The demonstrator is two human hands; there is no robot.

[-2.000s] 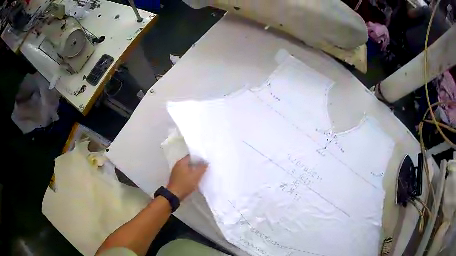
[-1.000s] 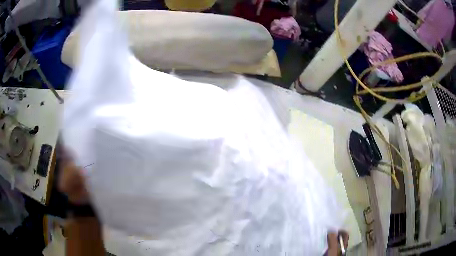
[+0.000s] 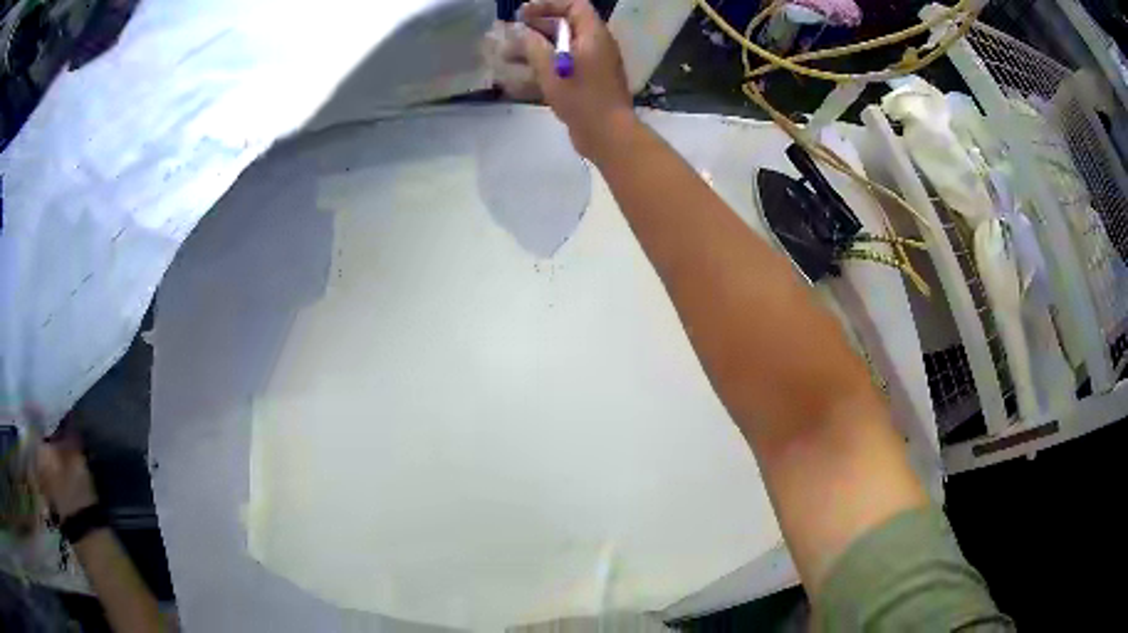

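Note:
The cream garment panel (image 3: 495, 408) lies flat on the pale table cover (image 3: 204, 371), its V neck at the far side. The paper pattern (image 3: 186, 136) is lifted off it, curving over the far left of the table. My right hand (image 3: 575, 74) reaches to the far edge and holds a white fabric marker (image 3: 564, 47) with its purple end down; its fingers also touch the pattern's right end. My left hand (image 3: 62, 476), with a dark wristband, is blurred at the lower left, at the pattern's lower corner.
A black iron (image 3: 802, 220) rests at the table's right side, with yellow hoses (image 3: 810, 68) beyond it. A white wire rack (image 3: 990, 427) with hanging cloth stands at the right. My right forearm crosses above the panel.
The pattern, which lay flat on the table and was then raised over it, has moved to the far left. The cream panel is uncovered. My right hand has moved to the far edge.

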